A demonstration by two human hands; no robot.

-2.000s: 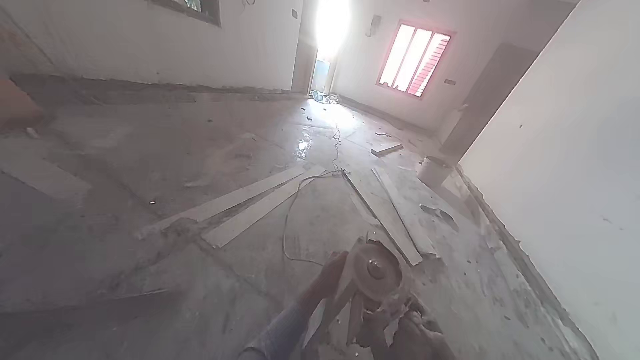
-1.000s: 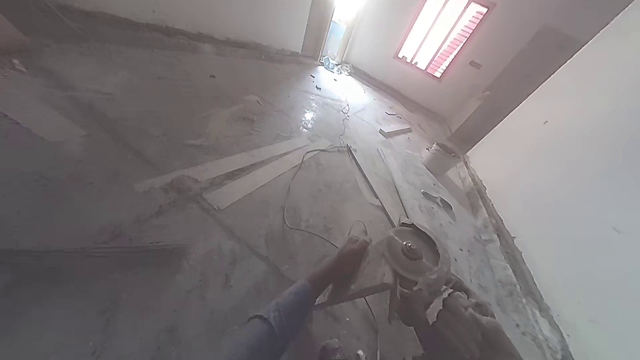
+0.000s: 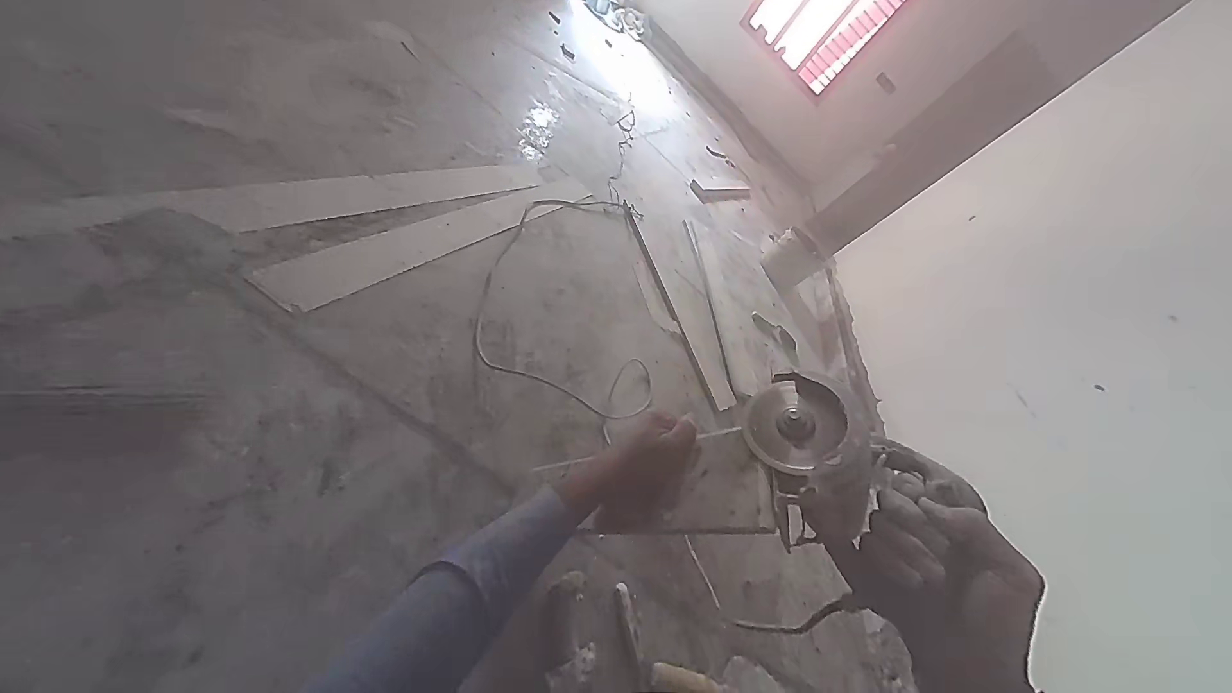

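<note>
My right hand [image 3: 914,539] grips an angle grinder [image 3: 833,491] at the lower right, its round cutting disc [image 3: 794,425] facing up toward the camera. Close to the disc's left, my left hand [image 3: 659,448] is closed on a thin light strip [image 3: 717,434] that reaches to the disc's edge. Beneath my left hand lies a flat tile or board [image 3: 712,500] on the floor. A dark cord hangs from the grinder's rear. Whether the disc is turning cannot be told.
Long pale strips [image 3: 385,250] lie on the dusty floor at the left, more strips [image 3: 679,318] ahead. A loose cable [image 3: 481,327] loops between them. A white wall [image 3: 1059,318] rises at the right, with a bucket-like container [image 3: 791,258] near its foot. Several objects lie at the bottom.
The view has tilted and turned. My left hand, near the grinder two seconds ago, was apart from it one second ago and now holds the thin strip at the disc.
</note>
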